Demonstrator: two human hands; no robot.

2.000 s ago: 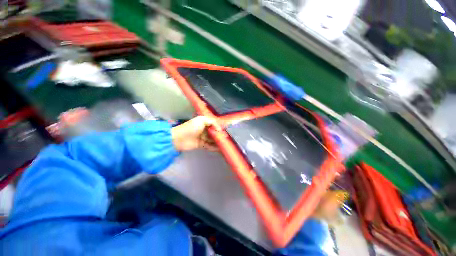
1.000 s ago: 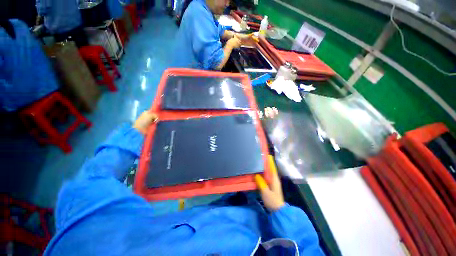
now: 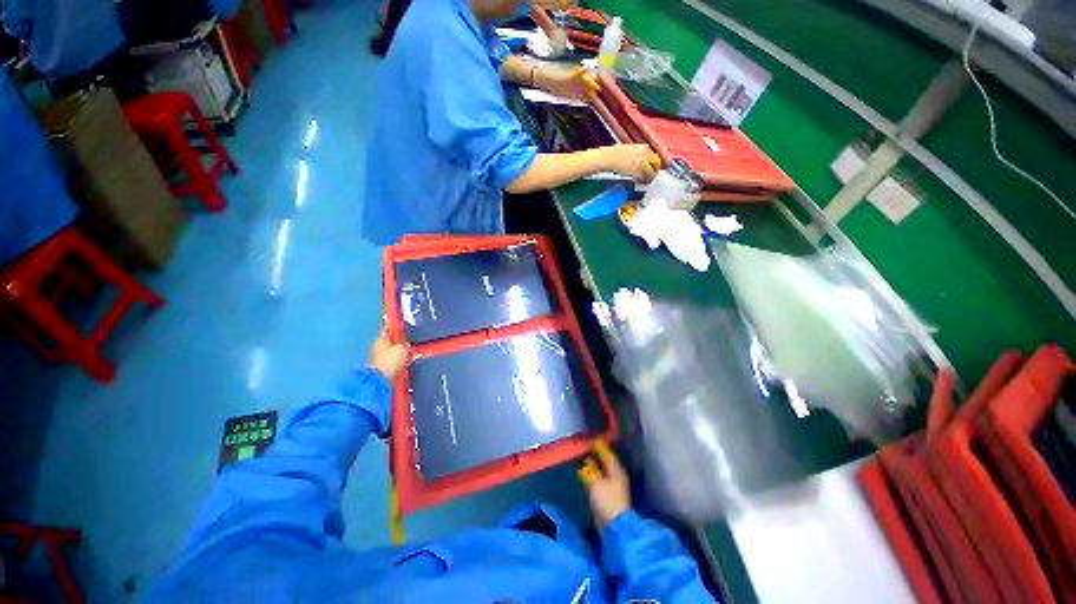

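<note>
A red-orange foam tray (image 3: 405, 439) with two recesses is in front of me, left of the bench, over the floor side. Each recess holds a black glossy panel, one at the far end (image 3: 454, 290) and a larger one nearer me (image 3: 486, 407). Another red edge shows just beneath the tray. My left hand (image 3: 388, 354) grips the tray's left side, its fingers partly hidden. My right hand (image 3: 603, 477), with yellow finger cots, is at the tray's near right corner; its fingertips touch or nearly touch the edge.
The dark green bench (image 3: 614, 254) on the right holds clear film sheets (image 3: 684, 401), a white mat (image 3: 814, 543), red trays (image 3: 944, 507), white wipes (image 3: 670, 230) and a blue card (image 3: 602, 203). A person in a blue smock (image 3: 437, 130) works ahead. Red stools (image 3: 177, 130) stand left.
The tray has moved lower and farther from me, turning slightly. My right hand has shifted down at its corner. The neighbouring person appears closer, with an arm reaching across the bench.
</note>
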